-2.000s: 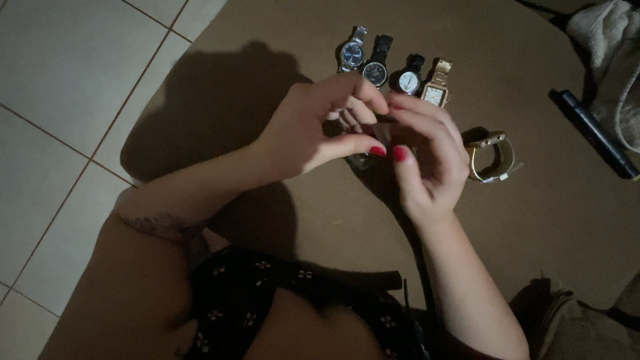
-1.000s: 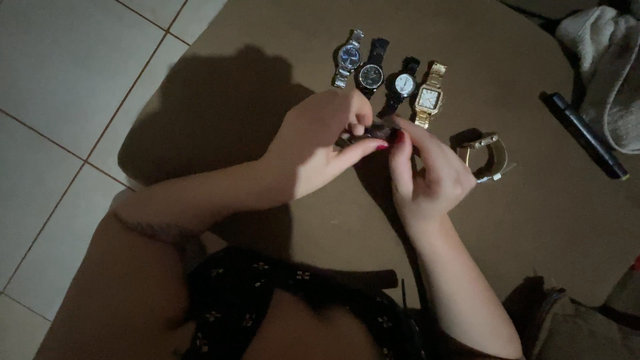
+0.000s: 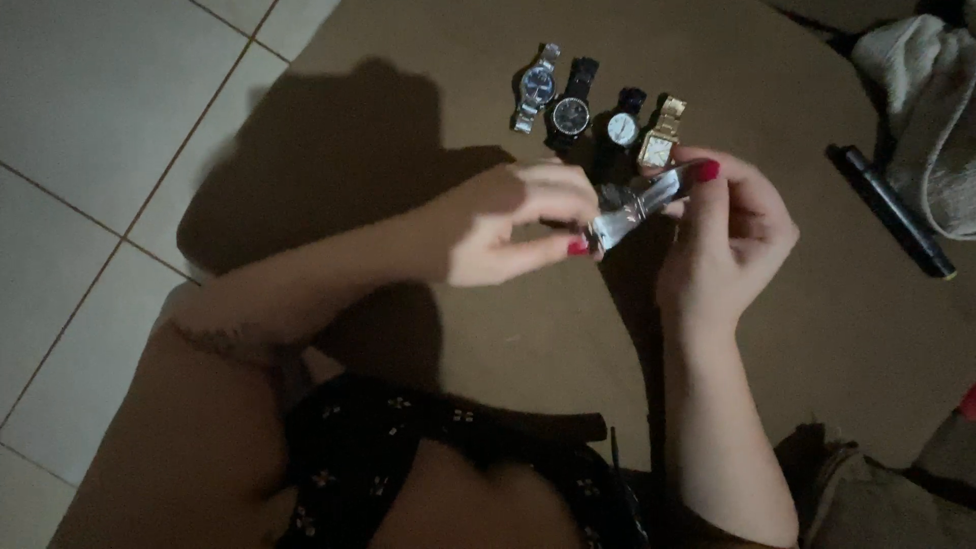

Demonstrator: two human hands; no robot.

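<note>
A shiny, silvery watch band or clasp point(image 3: 621, 223) spans the gap between my hands. My left hand point(image 3: 526, 221) pinches its lower left end between thumb and fingers; my right hand point(image 3: 724, 221) grips its upper right end. A dark part shows behind it, too blurred to tell. Just beyond the hands lie a silver watch with a blue dial point(image 3: 537, 85), a black watch point(image 3: 570, 116), a dark-strapped watch with a white dial point(image 3: 623, 130) and a gold watch with a square dial point(image 3: 657, 149). The gold one is nearest my right fingers.
The watches lie on a brown cushioned surface point(image 3: 526, 335). A black marker-like tube point(image 3: 892, 213) lies at the right beside a light grey cloth point(image 3: 930, 99). Pale floor tiles point(image 3: 76, 91) are at the left, and dark fabric point(image 3: 877, 496) is at the lower right.
My hands have moved apart, and a shiny band now shows stretched between them. The gold-coloured watch that stood at the right of the row is no longer seen; my right hand covers about that spot.
</note>
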